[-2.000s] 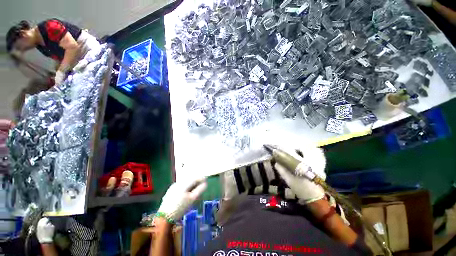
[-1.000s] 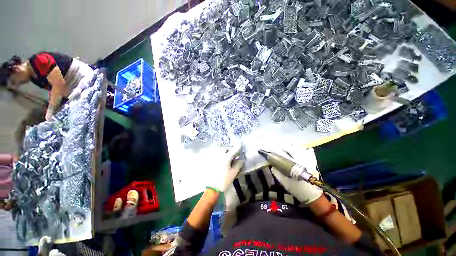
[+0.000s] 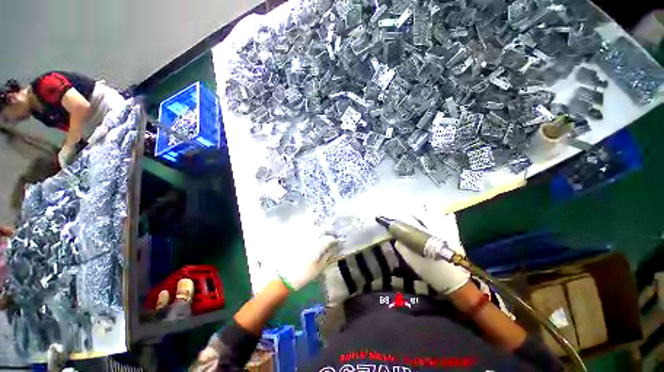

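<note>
My right hand (image 3: pixel 437 272), in a white glove, is shut on the air tool (image 3: pixel 409 234), a silver-tan cylinder with a dark narrow tip pointing left over the table's front edge. My left hand (image 3: pixel 313 263), gloved, is at the front edge to the left of the tool, apart from it; whether its fingers hold anything cannot be told. A large heap of grey metal parts (image 3: pixel 415 87) covers the back of the white table (image 3: pixel 255 251). A patch of small bright pieces (image 3: pixel 336 174) lies in front of the heap.
A tan cup (image 3: pixel 555 132) stands at the table's right. Blue crates (image 3: pixel 191 120) are left and right of the table. A red crate (image 3: pixel 207 287) with feet is at lower left. A person (image 3: pixel 69 109) works at the loaded left table (image 3: pixel 133 218). A cardboard box (image 3: pixel 615 309) is at lower right.
My left hand came in from the lower left to the table edge, then drew back slightly left and down. The right hand still holds the tool, with its tip a little further left.
</note>
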